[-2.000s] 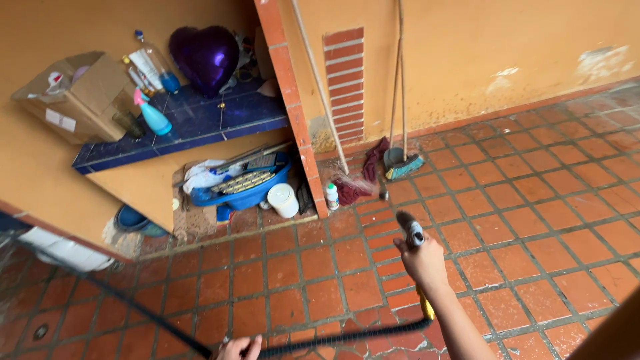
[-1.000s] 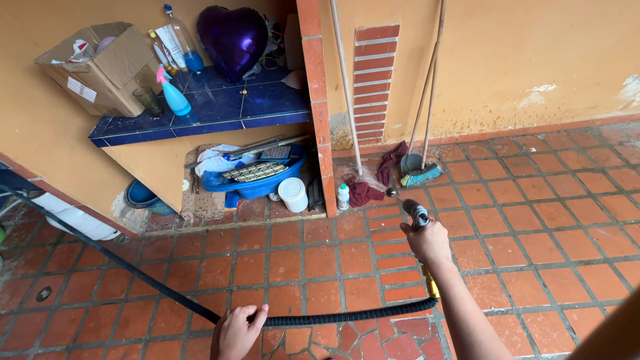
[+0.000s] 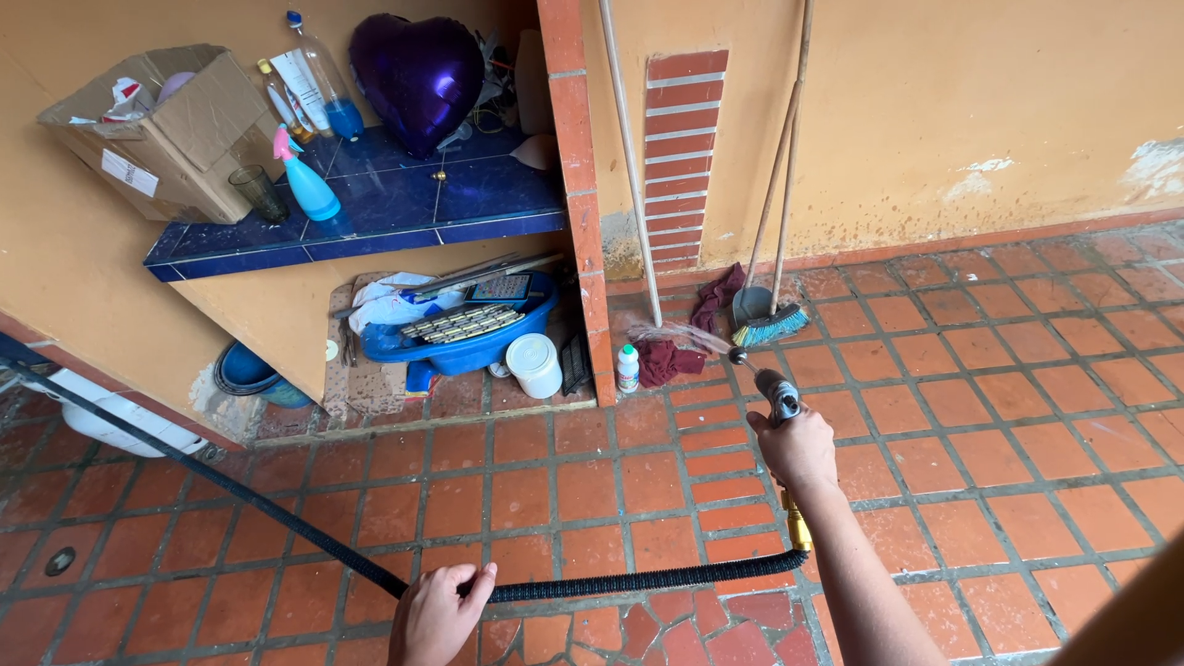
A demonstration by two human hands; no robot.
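Note:
My right hand grips a hose spray nozzle that points away from me over the tiled floor. A brass-coloured connector below that hand joins it to a black corrugated hose. My left hand is closed around the hose at the lower middle, and the hose runs on to the upper left. Beyond the nozzle tip lie dark red cloths, a white bottle with a green cap, a mop and a blue-bristled broom beside a grey dustpan.
At the left, a blue-tiled shelf holds a cardboard box, bottles and a purple heart balloon. Under it sit a blue tub, a white bucket and a blue bucket. A brick-edged pillar stands beside the mop.
Both hands keep their hold on the nozzle and hose. The left hand, at the frame's bottom edge two seconds ago, shows more fully now. The view has shifted somewhat.

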